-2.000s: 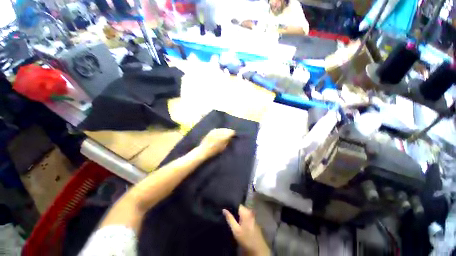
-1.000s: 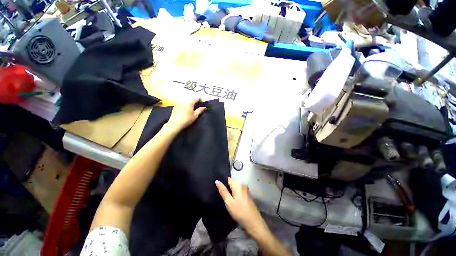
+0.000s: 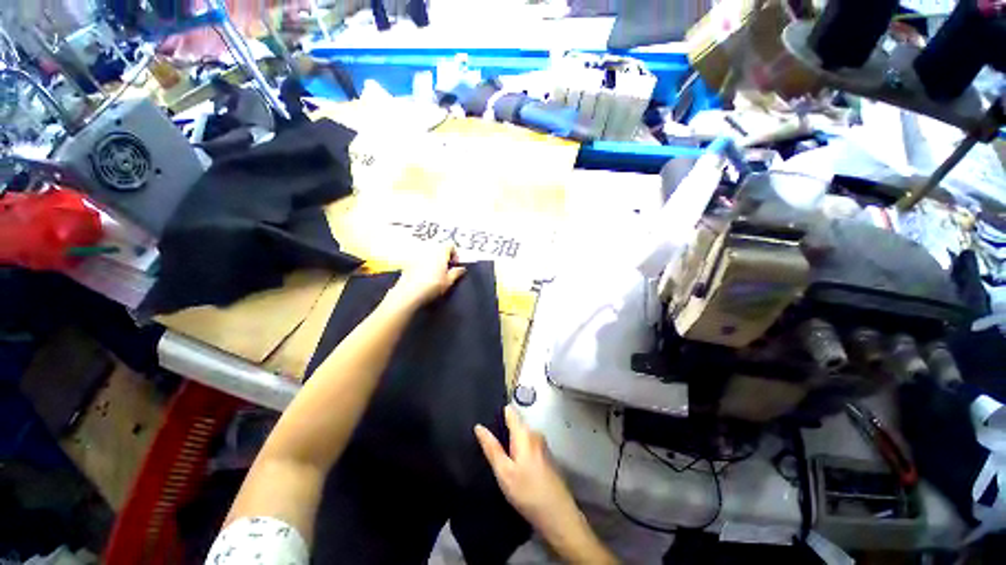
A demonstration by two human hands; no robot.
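Observation:
A black fabric panel (image 3: 425,408) lies on the cardboard sheet (image 3: 441,204) and hangs over the table's front edge. My left hand (image 3: 430,276) holds the panel at its far edge, near the far corner. My right hand (image 3: 521,464) is at the panel's right edge, with the edge between thumb and fingers. The fingertips are partly hidden by cloth. The overlock machine (image 3: 741,281) stands to the right, its pale cloth plate (image 3: 618,353) beside the panel, not touching it.
A second black fabric pile (image 3: 248,215) lies at the left, near a grey fan box (image 3: 132,160) and a red plastic bag (image 3: 50,226). A red basket (image 3: 166,469) is below left. A parts tray (image 3: 866,497) and snips (image 3: 883,441) are at right. Blue trough (image 3: 634,152) behind.
Since two seconds ago, the view has tilted down and shifted. The panel's far part is narrower, and its lower right part now hangs in a separate flap. Both hands stay on the cloth.

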